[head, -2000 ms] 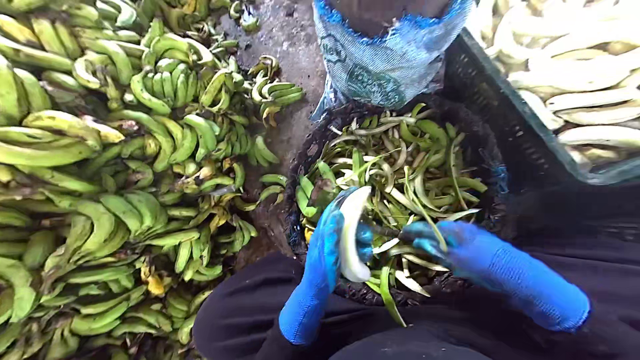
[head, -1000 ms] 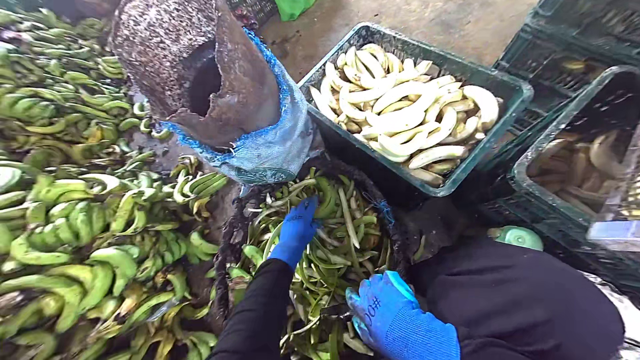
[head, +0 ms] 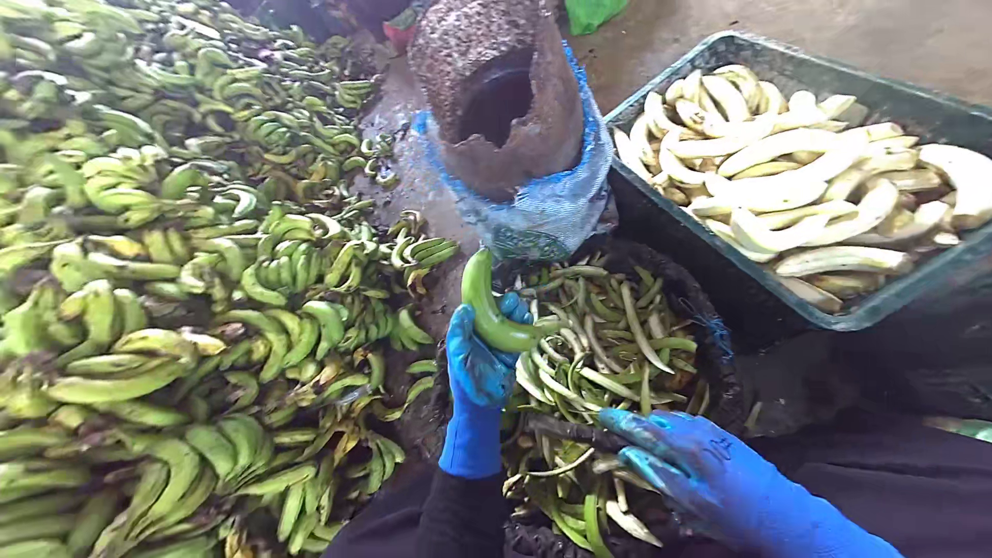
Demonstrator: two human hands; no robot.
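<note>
My left hand [head: 484, 360], in a blue glove, grips an unpeeled green plantain or banana [head: 496, 314] above the left side of a round dark basket [head: 717, 341]. The fruit's upper end points away from me. Green and pale peels [head: 612, 333] lie thick inside the basket. Lower right, over the basket's near side, my gloved right hand [head: 674, 457] has its fingers about the end of a dark narrow tool [head: 570, 428]. The tool points left, below the fruit and apart from it; its exact kind is unclear.
Unpeeled green bunches [head: 178, 310] cover the left side. A ragged rusty metal container [head: 496, 93] in a woven sack [head: 535, 221] stands beyond the basket. A green plastic crate [head: 860, 314] of peeled fruit [head: 783, 174] stands upper right.
Two seconds ago my left hand held a peeled fruit; one second ago it reached into the peels without that fruit. It is now raised with a green one. The view has shifted considerably.
</note>
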